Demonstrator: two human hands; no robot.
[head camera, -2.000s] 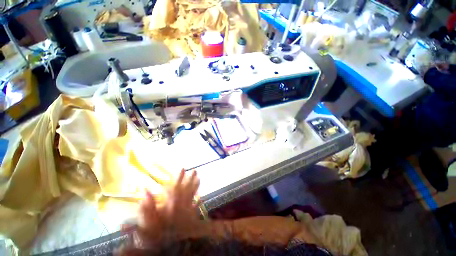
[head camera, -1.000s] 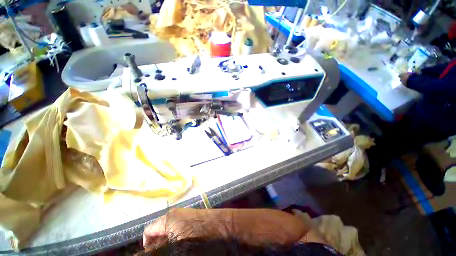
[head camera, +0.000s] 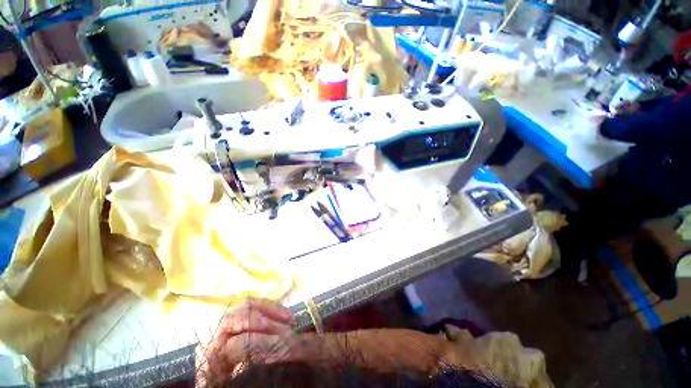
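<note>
Pale yellow fabric (head camera: 189, 250) lies heaped on the table left of the needle, its right end reaching the front edge. My right hand (head camera: 254, 333) is at the front edge by the fabric's near end, fingers bent; the forearm comes in from the right. Whether it grips anything is hidden. My left hand is not in view. A narrow yellow strip (head camera: 314, 314) hangs over the table edge right of my hand. The white sewing machine (head camera: 303, 125) stands behind, with no fabric seen under its needle area (head camera: 265, 203).
Dark snips (head camera: 331, 222) and a phone (head camera: 354, 204) lie under the machine arm. A metal-parts tray (head camera: 491, 202) is at the right end. Behind are a red thread cone (head camera: 332, 83), a white tub (head camera: 125, 121) and a yellow box (head camera: 47, 144). A person's dark sleeve (head camera: 644, 125) shows at right.
My right hand, spread and blurred over the fabric's edge two seconds ago, dropped to the table edge, then rose slightly with bent fingers. The fabric's near end now lies just behind it.
</note>
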